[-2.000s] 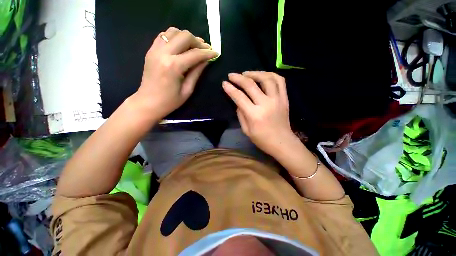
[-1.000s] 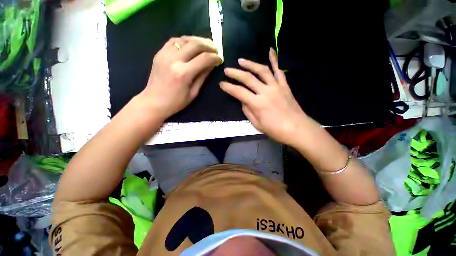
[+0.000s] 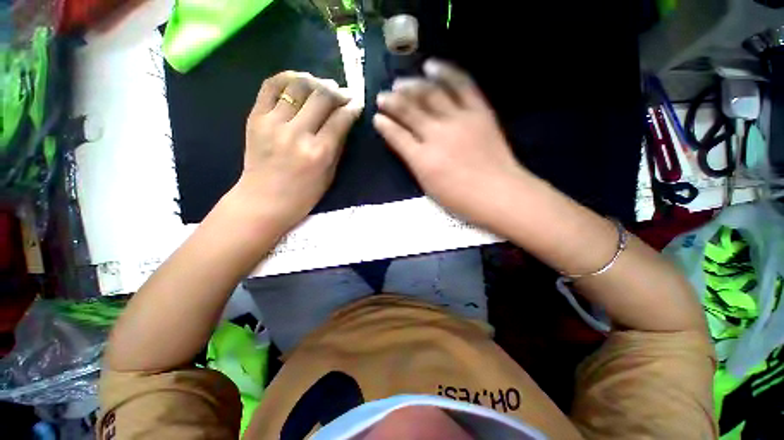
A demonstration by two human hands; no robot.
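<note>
A black garment panel (image 3: 550, 129) lies over the white table. A narrow whitish strip (image 3: 352, 62) lies on it at top centre, its far end at the shiny metal presser foot (image 3: 342, 12). My left hand (image 3: 297, 142) pinches the near end of the strip between thumb and fingers. My right hand (image 3: 443, 133) is just to the right of the strip, blurred, fingers apart and holding nothing, low over the black cloth. A neon-green fabric section (image 3: 211, 30) lies at the panel's upper left.
A round metal knob (image 3: 401, 33) stands beside the presser foot. Black-handled scissors (image 3: 712, 137) and a dark red tool (image 3: 663, 142) lie at right. A bag (image 3: 761, 258) holds green pieces at lower right. Bagged green pieces (image 3: 33, 103) are at left.
The black panel has moved away from me, uncovering more of the white table's front edge. The presser foot and knob have come into view. My right hand has moved up; my left still pinches the strip.
</note>
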